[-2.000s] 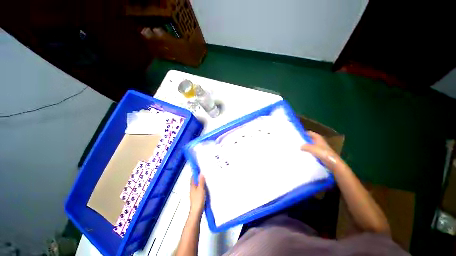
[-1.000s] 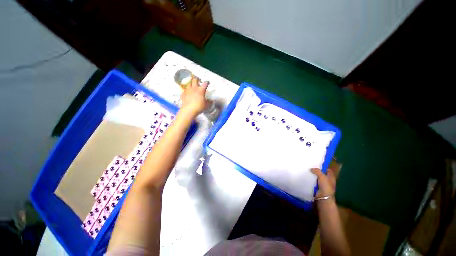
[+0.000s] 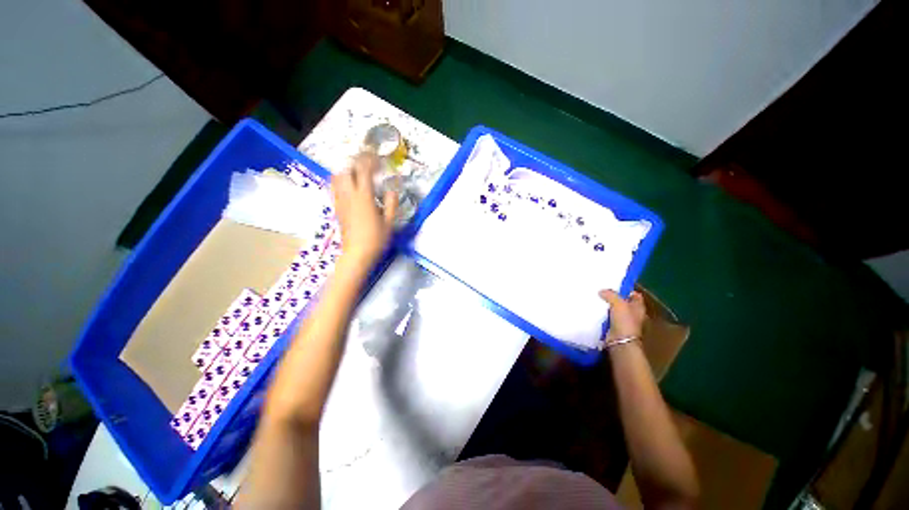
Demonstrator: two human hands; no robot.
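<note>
The smaller blue crate (image 3: 558, 169) has a white liner and a few dark-marked pieces near its far side. My right hand (image 3: 624, 319) grips its near right corner. My left hand (image 3: 361, 214) is blurred, with fingers apart, over the gap between the two crates. A clear bottle (image 3: 401, 191) lies beside its fingertips; whether the hand touches it is unclear. The large blue crate (image 3: 159, 259) on the left holds rows of small pink boxes (image 3: 244, 339), a tan board (image 3: 199, 289) and a folded white bundle (image 3: 267, 202).
A yellow and clear tape roll (image 3: 385, 142) stands at the far end of the white table (image 3: 399, 438). An open carton (image 3: 662, 334) is on the floor behind my right hand. A brown cabinet (image 3: 394, 35) stands beyond on the green floor.
The smaller crate has turned and now lies beside the large crate. My left hand let go of it, reached to the tape roll, then drew back nearer me. The bottle appears shifted left.
</note>
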